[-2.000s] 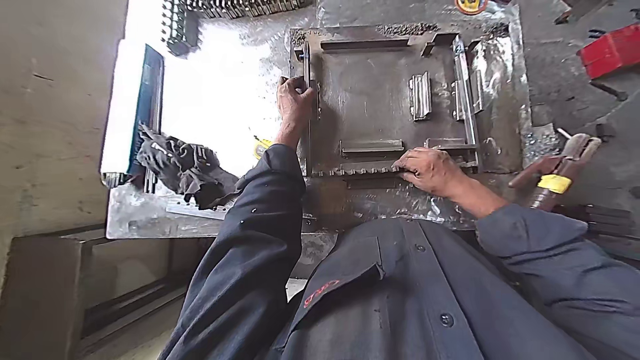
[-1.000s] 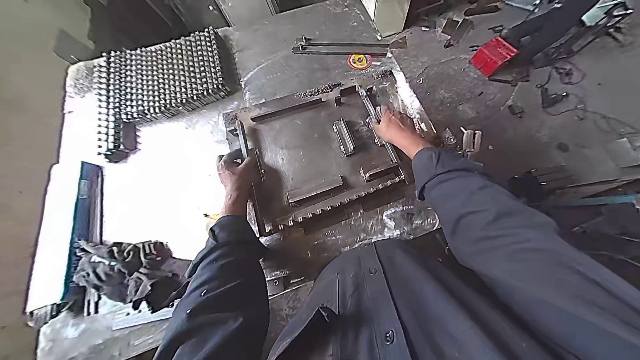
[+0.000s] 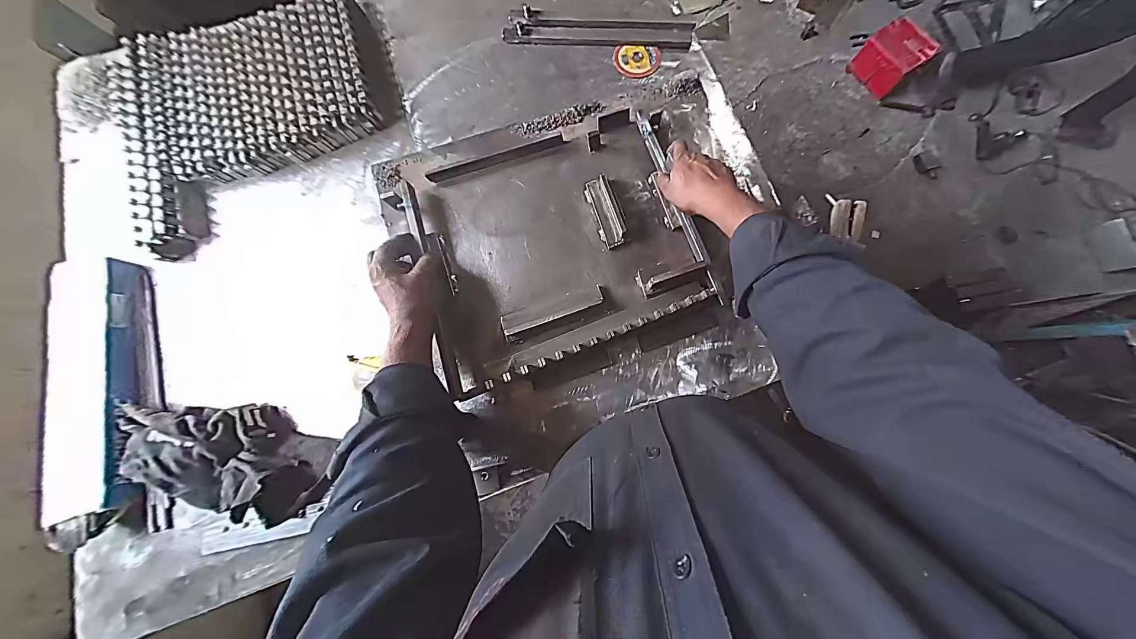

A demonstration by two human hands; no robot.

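A flat steel plate fixture (image 3: 524, 222) lies on the metal bench, with raised steel stops on it. My left hand (image 3: 406, 275) is at a steel bar (image 3: 414, 213) along the fixture's left edge, fingers curled against it. On the right edge, my right hand (image 3: 701, 185) has its thumb and fingers on a second steel bar (image 3: 690, 238). A notched steel strip (image 3: 612, 335) runs along the near edge between the two bars. Inside the fixture are a short grooved metal block (image 3: 605, 211) and a length of angle steel (image 3: 552, 314).
Stacked notched metal strips (image 3: 248, 84) fill the bench's far left. Dark cloth (image 3: 222, 453) lies at the near left. Steel bars (image 3: 603, 32) and a yellow-red disc (image 3: 637, 60) sit beyond the fixture. A red object (image 3: 893, 58) and cables are on the floor at right, near another person's leg.
My right hand has left the notched strip at the near edge and is now at the right bar. My left hand stays by the left bar. The view has shifted and turned.
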